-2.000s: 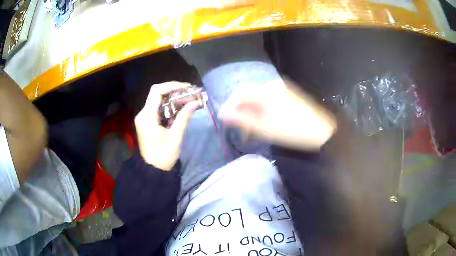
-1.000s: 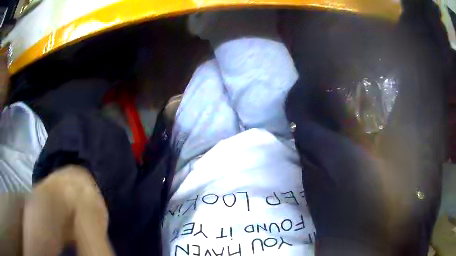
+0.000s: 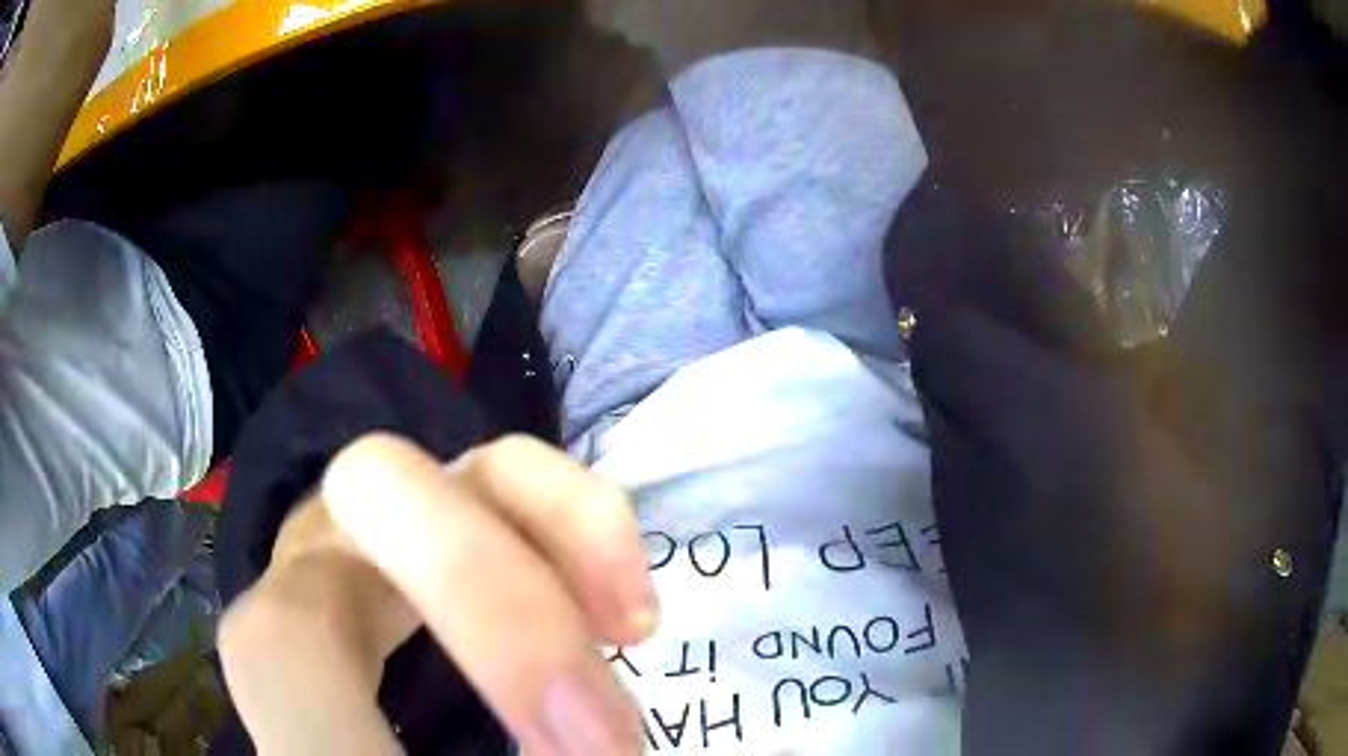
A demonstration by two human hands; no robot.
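My left hand [image 3: 473,569] is raised close to the camera at the lower centre-left, in front of my white shirt [image 3: 769,443]. Its fingers are bent and spread a little, pointing down to the right. No object shows in it, though its palm side is hidden and its lower part is cut off by the bottom edge. My right hand is out of the picture. The metal unit is not in view. My grey trousers [image 3: 806,192] show in the middle.
The table's yellow-taped edge [image 3: 222,56] curves across the upper left. Another person's arm [image 3: 52,96] and pale clothing [image 3: 89,384] are at left. A red stool [image 3: 421,288] stands between us. A clear plastic bag [image 3: 1131,259] shows at right, beyond my dark jacket [image 3: 1094,517].
Two seconds ago my left hand held the metal unit above my lap and my right hand was beside it. Now the unit and right hand are gone from view. The camera has tilted down.
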